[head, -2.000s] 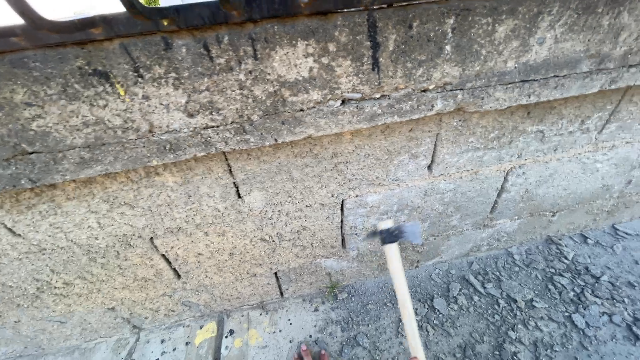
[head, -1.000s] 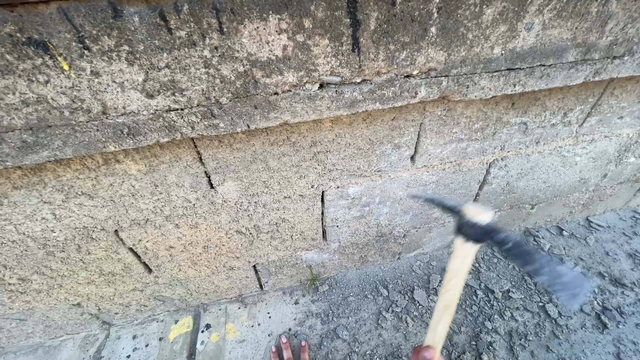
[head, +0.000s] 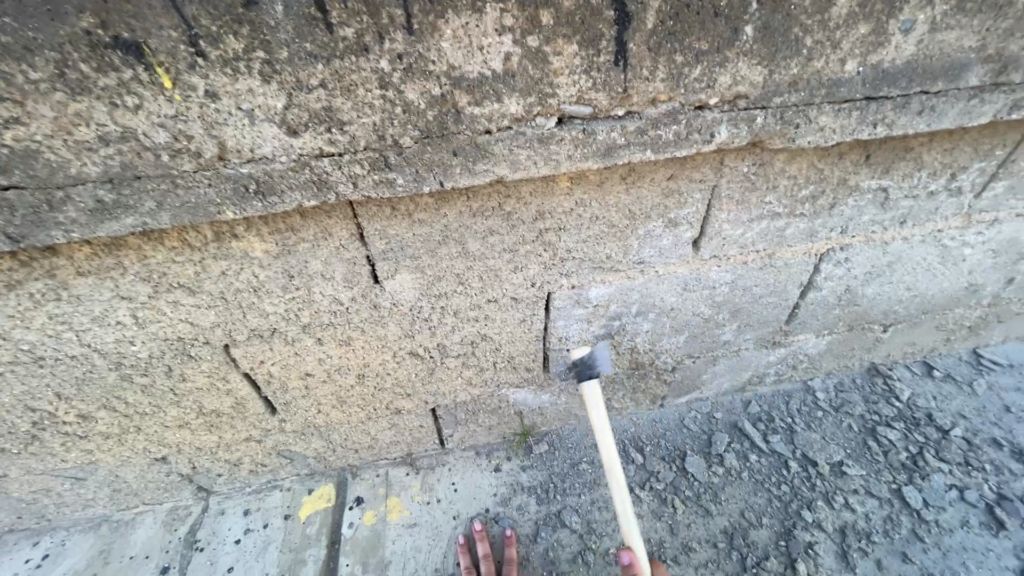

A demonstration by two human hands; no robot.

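At the bottom edge, my right hand [head: 640, 563] is closed around the pale wooden handle of a mattock-like hand tool [head: 612, 464]. The tool's dark metal head [head: 588, 364] is at the lower concrete block wall [head: 688, 312], just right of a vertical joint; whether it touches the wall cannot be told. Some of the head is blurred. To the left, my left hand [head: 486, 554] shows only its fingers, spread and pointing toward the wall, over the paved ground. Nothing is seen in it. Both palms lie outside the frame.
Loose grey rubble [head: 808, 472] covers the ground on the right. Pale paving [head: 248, 536] with yellow paint marks runs along the wall's foot on the left. A rough concrete ledge [head: 480, 164] juts out above the blocks. A small green plant [head: 523, 434] grows at the wall base.
The tool's head has moved from over the rubble, a second ago, to the block wall on the left. More of my left fingers show than two seconds ago.
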